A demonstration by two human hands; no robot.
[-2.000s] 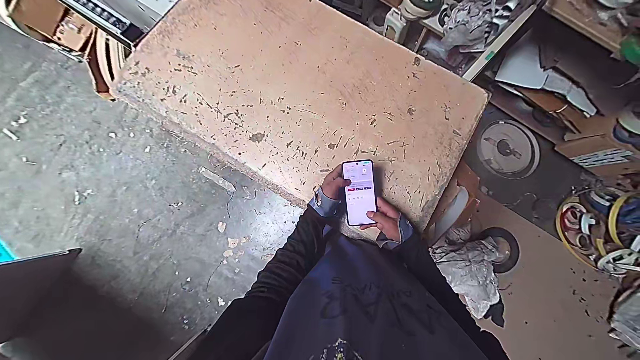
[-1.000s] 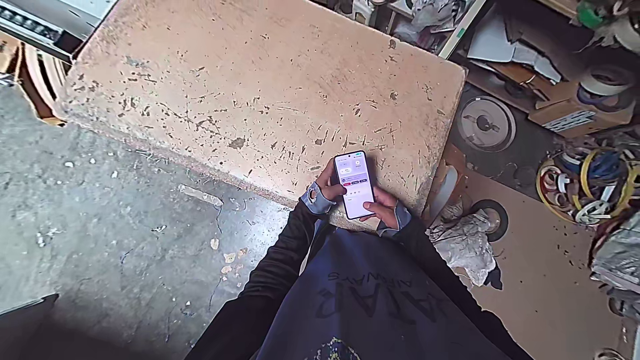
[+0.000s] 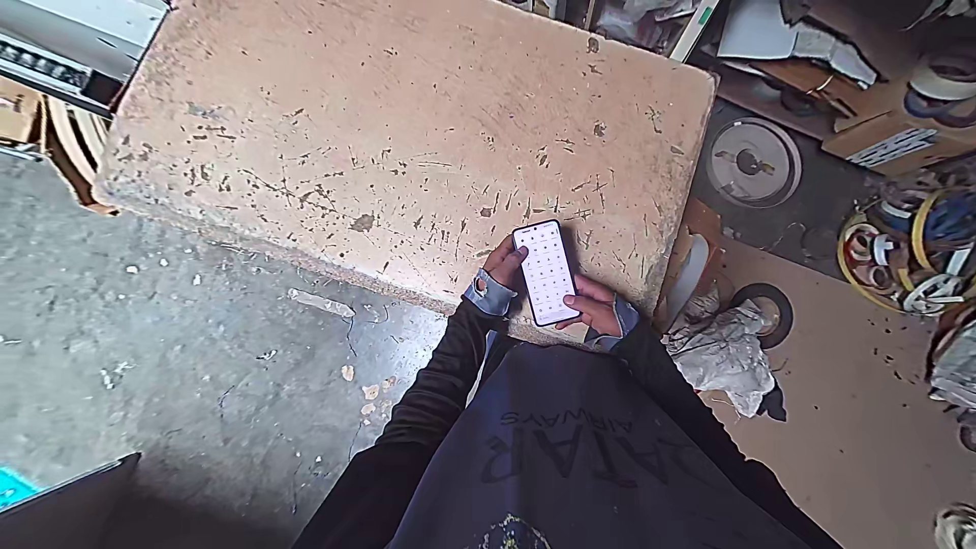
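A smartphone with a lit white screen is held upright between both hands, above the near edge of a scratched wooden worktable. My left hand grips the phone's left side, its thumb at the upper left edge of the screen. On the lower right side, my right hand holds the phone with its thumb over the screen's edge. The fingers behind the phone are hidden. Rows of small dark marks show on the screen, too small to read.
Right of the table lie a round reel, a crumpled plastic bag, rolls of edging strip and a cardboard box. Coiled strips stand at the left. Concrete floor runs along the near left side.
The phone's screen has changed from a page with a dark band to rows of small marks. Both hands still hold the phone. The view has shifted somewhat.
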